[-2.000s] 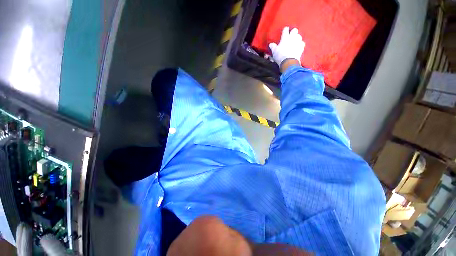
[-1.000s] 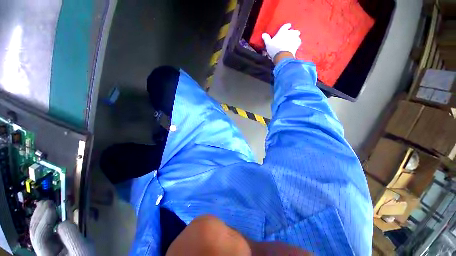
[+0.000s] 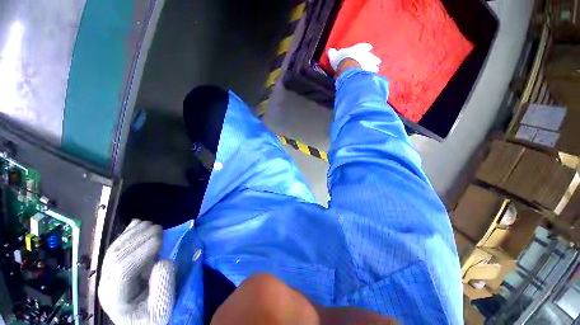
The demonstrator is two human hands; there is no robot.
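A stack of red sheets point(image 3: 407, 57) lies in a black bin point(image 3: 455, 105) at the top. My gloved right hand point(image 3: 357, 57) is on the red surface near its left edge, arm stretched out. Its thumb looks apart from the fingers, and nothing shows lifted in it. My gloved left hand point(image 3: 137, 274) is at the lower left, beside the bench edge, fingers loosely curled, thumb apart and nothing seen in it. A green circuit board point(image 3: 38, 244) with components sits in a dark carrier point(image 3: 76, 185) on the bench, cut off by the picture's left edge.
The bench has a shiny metal sheet point(image 3: 28, 76) and a green top point(image 3: 102, 82). Yellow-black tape point(image 3: 304, 150) marks the floor by the bin. Cardboard boxes point(image 3: 509, 171) stand at the right. My smock point(image 3: 267, 222) and legs fill the middle.
My left hand has come off the board and moved right, past the bench edge. My right hand has shifted left on the red surface and turned, its fingers now pointing right.
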